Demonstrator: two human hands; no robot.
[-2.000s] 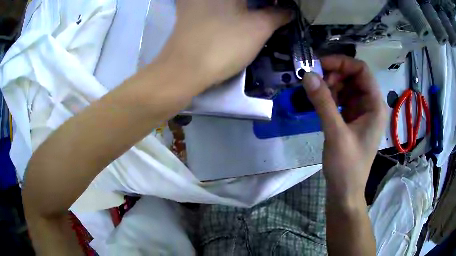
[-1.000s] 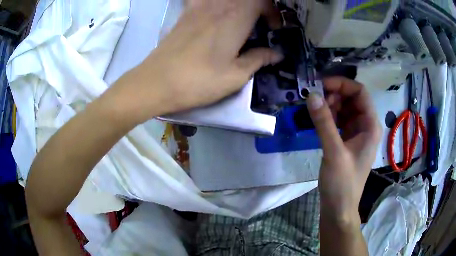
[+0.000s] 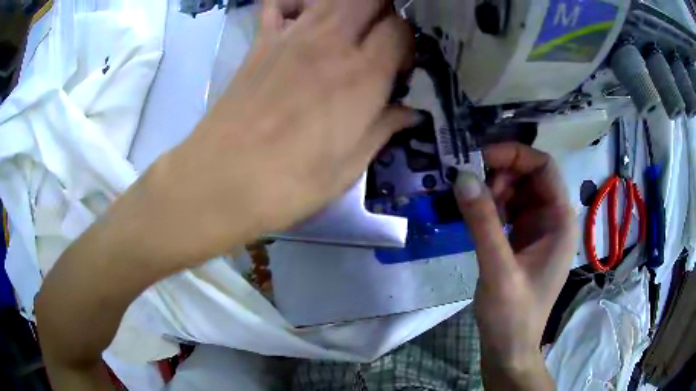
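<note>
The overlock machine (image 3: 488,65), with a grey-white head and an "M" label, stands at the top. My right hand (image 3: 519,206) pinches the near end of the slotted metal needle plate (image 3: 452,156) between thumb and fingers, under the head. My left hand (image 3: 328,99) reaches in from the left over the needle area. Its fingertips are partly hidden behind the hand and dark parts, so I cannot tell if it holds anything. The shiny cloth plate (image 3: 343,221) lies below my left hand, beside the blue machine base (image 3: 427,243).
Scissors with red handles (image 3: 612,221) and a dark blue screwdriver (image 3: 654,214) lie at the right. White fabric (image 3: 69,160) heaps at the left and crosses the lap. More white pieces (image 3: 607,328) are lower right. Grey tension dials (image 3: 635,76) are upper right.
The machine and table sit lower in the view, showing more of the head and its label. My left hand has shifted about the needle area. My right hand still pinches the plate's end.
</note>
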